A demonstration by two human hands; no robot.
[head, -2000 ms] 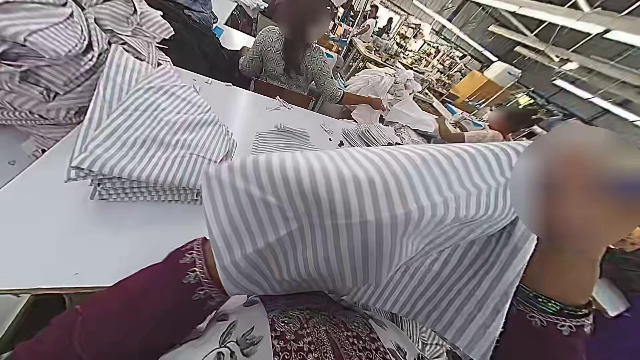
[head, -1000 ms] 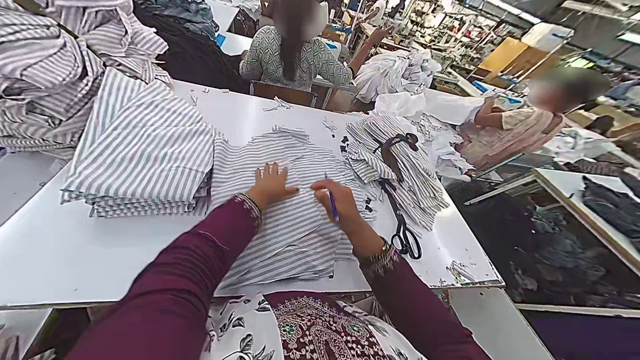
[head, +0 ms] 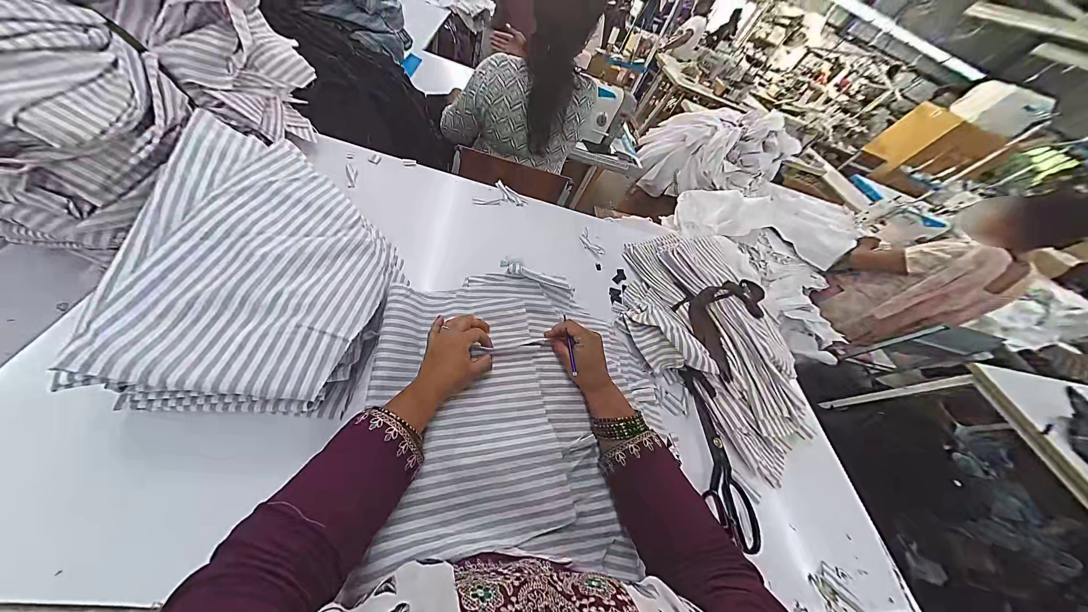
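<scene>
A grey-and-white striped fabric piece (head: 476,433) lies on the white table in front of me, over other striped fabric. My left hand (head: 456,355) pinches a small fold of it between thumb and fingers. Facing it, my right hand (head: 580,350) pinches the fabric at its fingertips and also holds a thin purple pen (head: 572,357). To the left is a folded stack of striped fabric (head: 246,280). On the right a bundle of striped pieces (head: 722,340) is bound with a dark strip. Black-handled scissors (head: 722,476) lie beside this bundle.
A heap of striped cloth (head: 76,110) fills the back left of the white table (head: 170,501). Thread and fabric scraps (head: 508,195) lie along the far side, small black pieces (head: 616,286) near the bundle. One person (head: 510,102) sits beyond the table, another (head: 935,272) at the right.
Two seconds ago my hands held a striped piece up; one second ago it lay on the table with my left hand flat on it. Now the fingers of both hands pinch the fabric.
</scene>
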